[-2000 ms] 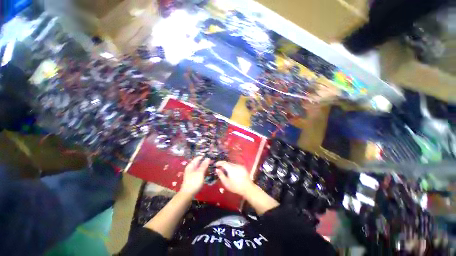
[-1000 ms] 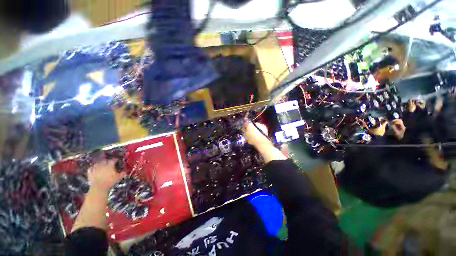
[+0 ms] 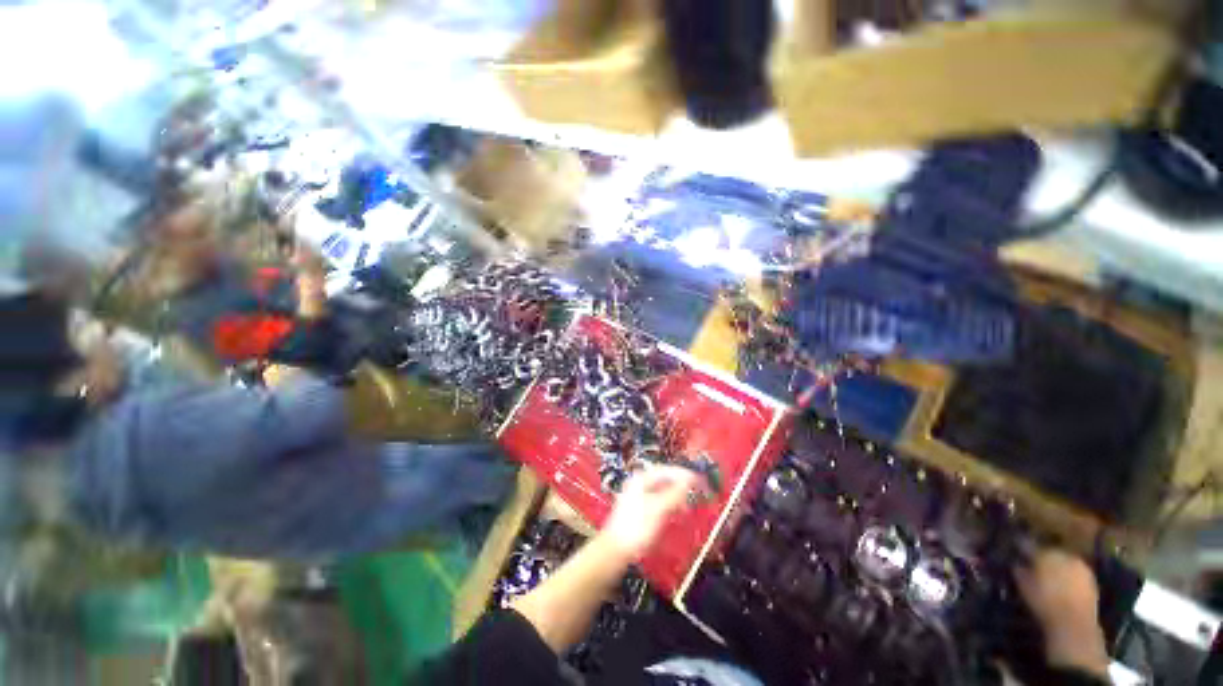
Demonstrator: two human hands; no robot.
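A glossy red mat [image 3: 697, 426] with white edges lies in front of me. Silvery LED light boards [image 3: 610, 382] with thin wires form a heap on its left part and beyond. My left hand [image 3: 653, 499] is over the mat, around a small dark piece at its fingertips; blur hides what it is. Glossy black camera heads [image 3: 818, 563] stand in rows right of the mat, two with silvery round faces [image 3: 883, 551]. My right hand [image 3: 1062, 590] is at the far right end of these rows, blurred; its fingers and any held part cannot be made out.
A dark blue fan-like object [image 3: 912, 295] hangs above the bench. A low brown box [image 3: 1060, 389] with dark contents is behind the rows. Another person in blue-grey clothing [image 3: 242, 462] is at left. White labels [image 3: 1178, 619] lie at lower right.
The view has swung left, so the mat shows further right. My left hand is now at the mat's middle right, off the light boards' left side. My right hand is farther along the rows.
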